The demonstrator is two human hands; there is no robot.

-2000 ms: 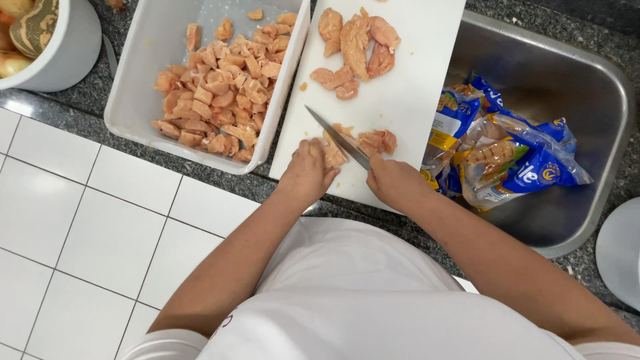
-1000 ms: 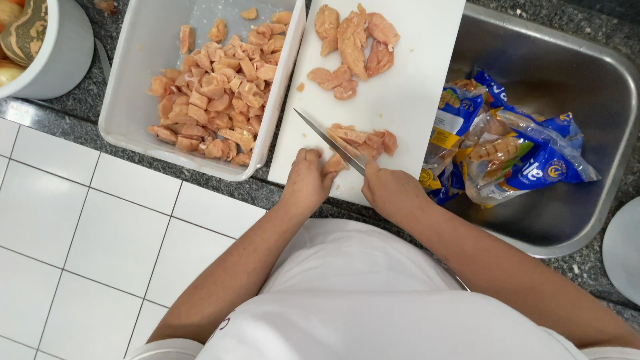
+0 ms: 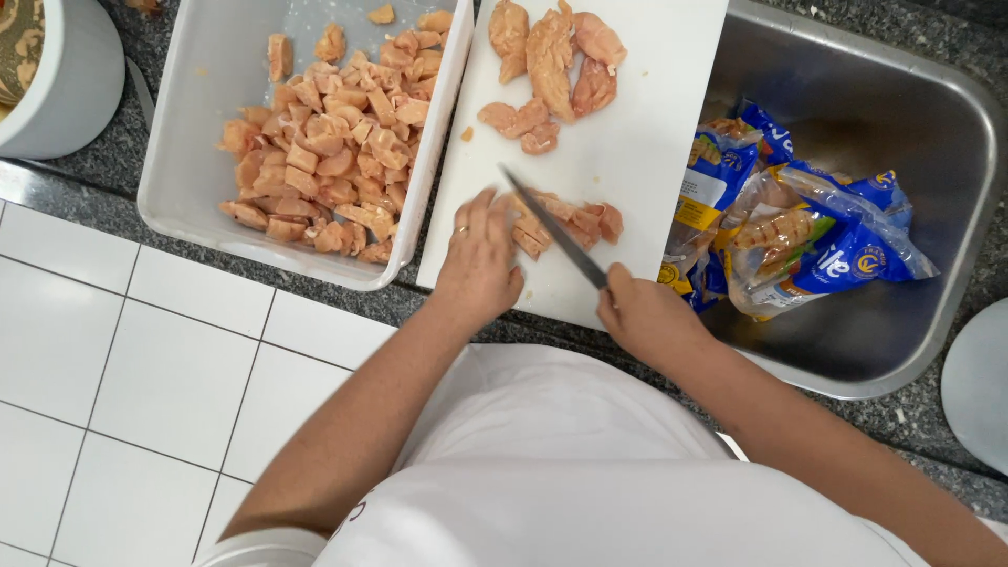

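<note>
My right hand (image 3: 650, 315) grips a kitchen knife (image 3: 555, 228), its blade slanting up and left over partly cut raw chicken (image 3: 579, 220) on a white cutting board (image 3: 661, 94). Beside that chicken my left hand (image 3: 479, 256) lies at the board's lower left, a ring on one finger. Its fingertips are at the left end of the meat; whether they pinch a piece I cannot tell. Several uncut chicken pieces (image 3: 549, 63) lie farther up the board. Left of the board, a white plastic tub (image 3: 185, 142) holds many chicken chunks (image 3: 339, 150).
A steel sink (image 3: 945, 197) on the right holds blue-and-yellow printed plastic bags (image 3: 827, 236), partly under the board's side. A white bucket (image 3: 79, 87) stands at the far left on the dark granite counter (image 3: 71, 181). A round grey lid-like object (image 3: 980, 386) is at the right edge.
The knife blade has swung and now lies across the chicken, with its tip nearer the upper left. My left hand has flattened and moved up along the meat's left end.
</note>
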